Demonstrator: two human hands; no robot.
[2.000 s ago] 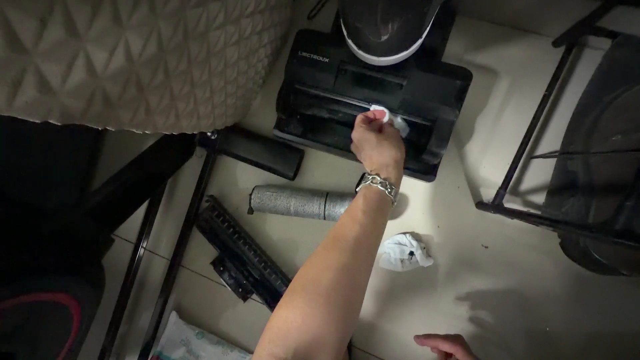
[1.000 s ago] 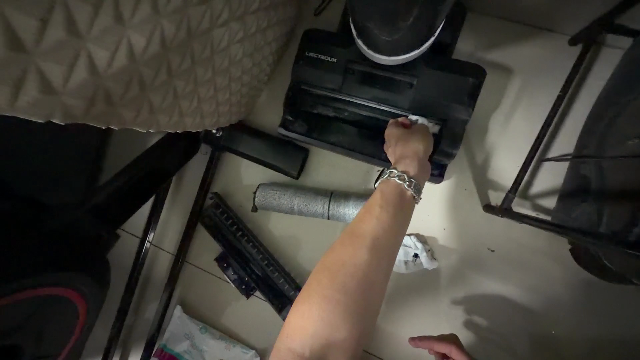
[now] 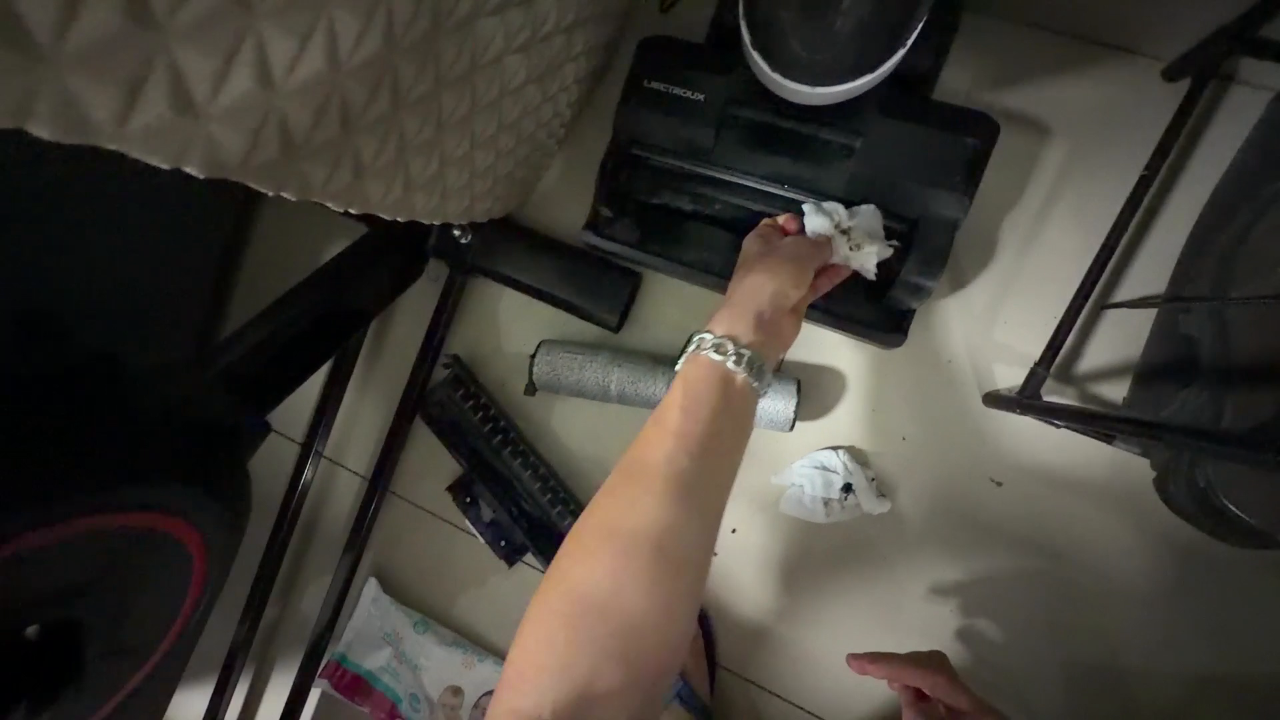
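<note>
My left hand (image 3: pixel 785 255) is shut on a crumpled, soiled white wipe (image 3: pixel 850 238) over the open roller cavity of a black floor-cleaner head (image 3: pixel 690 150). A chain bracelet circles the wrist. Beneath the wrist, a grey fabric brush roller (image 3: pixel 600 375) lies on the tiles, partly hidden by the arm. Left of the forearm is a black slotted plastic part (image 3: pixel 500 450). Another crumpled wipe with dark stains (image 3: pixel 832 486) rests on the floor. My right hand (image 3: pixel 925 680) shows partly at the bottom edge, one finger extended, holding nothing visible.
A quilted beige cover (image 3: pixel 400 110) hangs at upper left above black metal legs (image 3: pixel 345 560). A printed soft wipes pack (image 3: pixel 420 650) lies at bottom left. At right stands a black tubular frame (image 3: pixel 1110 240) beside a dark rounded object (image 3: pixel 1210 350).
My left hand moved right along the cleaner head's cavity, then back left. The wipe in its fingers now shows more fully, with dirt on it. My right hand stays low at the right.
</note>
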